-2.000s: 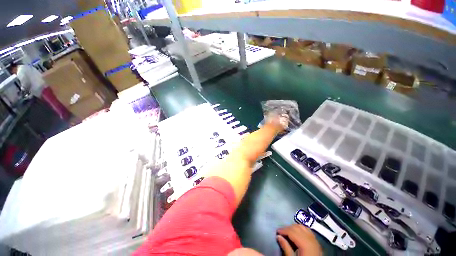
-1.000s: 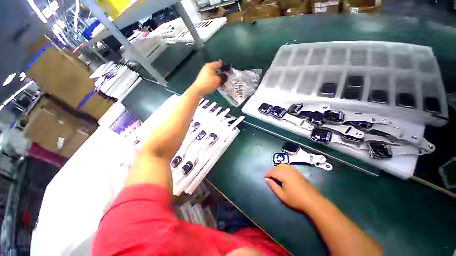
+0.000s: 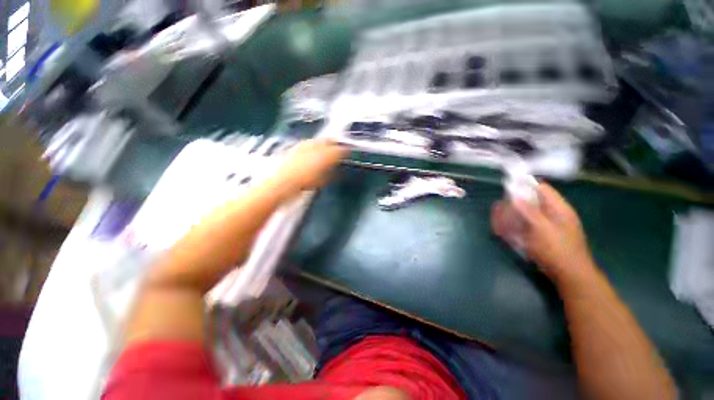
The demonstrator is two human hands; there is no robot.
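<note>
The frame is motion-blurred. My left hand (image 3: 319, 160) is over the bench, left of two part-assembled watches (image 3: 421, 190) with pale straps; blur hides whether it holds anything. My right hand (image 3: 554, 230) is raised over the bench to the right of these watches, its fingers closed around a whitish, strap-like thing (image 3: 520, 184) too blurred to name surely. A white foam tray (image 3: 337, 134) behind them bears dark watch heads with pale straps. The translucent compartment tray (image 3: 532, 47) behind it has dark heads in its front pockets.
A slotted white foam tray (image 3: 196, 176) with watches is at left, partly behind my left forearm. A crumpled clear bag (image 3: 311, 98) lies left of the compartment tray. White pieces (image 3: 695, 258) lie at the right edge. A thin rod (image 3: 384, 167) lies along the bench.
The view has turned right and down. My left hand has come away from the clear bag towards the bench. My right hand has lifted from beside the two watches and moved right, now with a whitish thing.
</note>
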